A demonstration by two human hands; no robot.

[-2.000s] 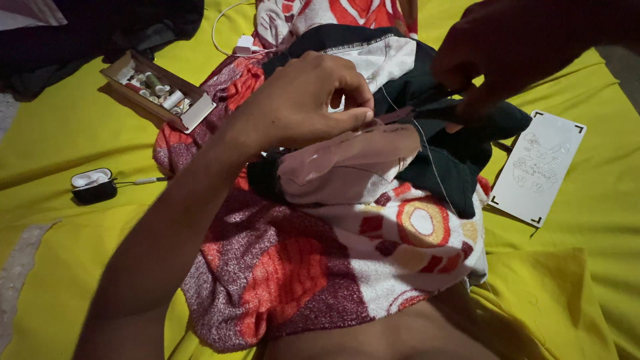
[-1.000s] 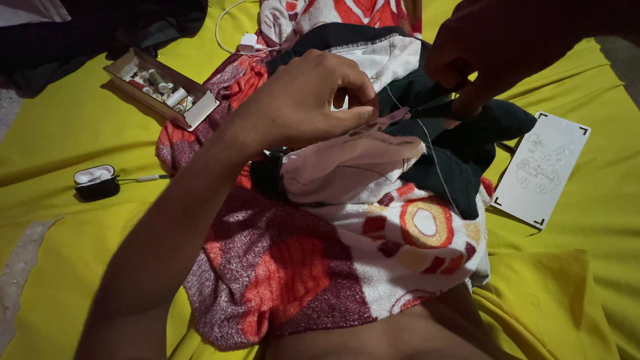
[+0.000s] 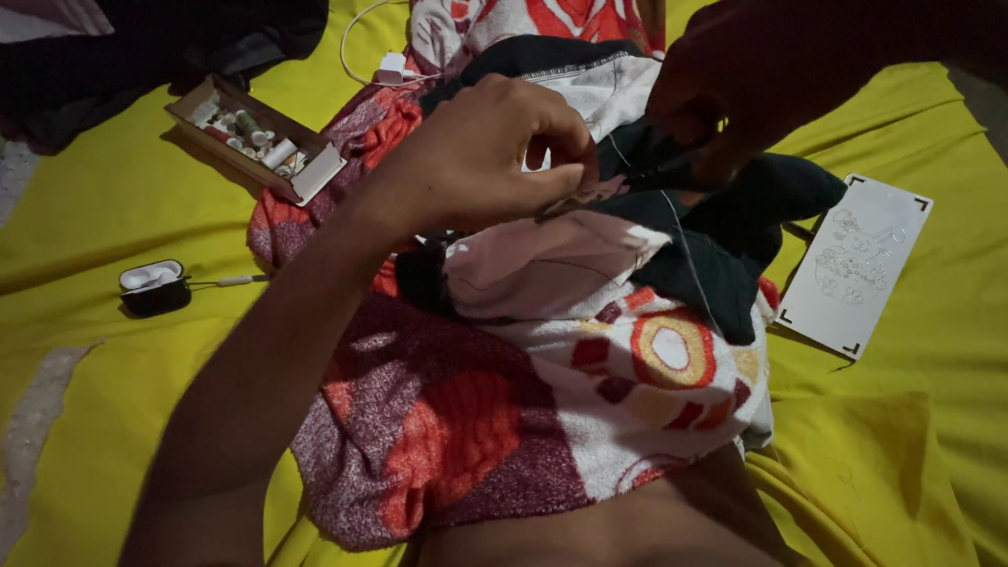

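My left hand [image 3: 504,150] pinches the edge of a dark and pink garment [image 3: 543,268] between thumb and fingers. Over the garment's dark part, in deep shadow, my right hand [image 3: 701,134] holds what look like scissors [image 3: 665,167], their dark blades pointing at the pinched pink cloth. Whether the blades are apart cannot be told. A pale thread [image 3: 691,256] runs across the dark cloth. The garment lies in folds on a patterned red, white and maroon towel [image 3: 472,425] over the lap.
On the yellow sheet [image 3: 71,220], a box of thread spools [image 3: 228,157] stands at the upper left, and a black earbud case [image 3: 155,289] with a cable lies below it. A white charger [image 3: 391,68] is behind. A white board with a drawing [image 3: 854,264] lies at right.
My right hand has shifted slightly over the dark cloth. My left hand keeps its pinch on the garment.
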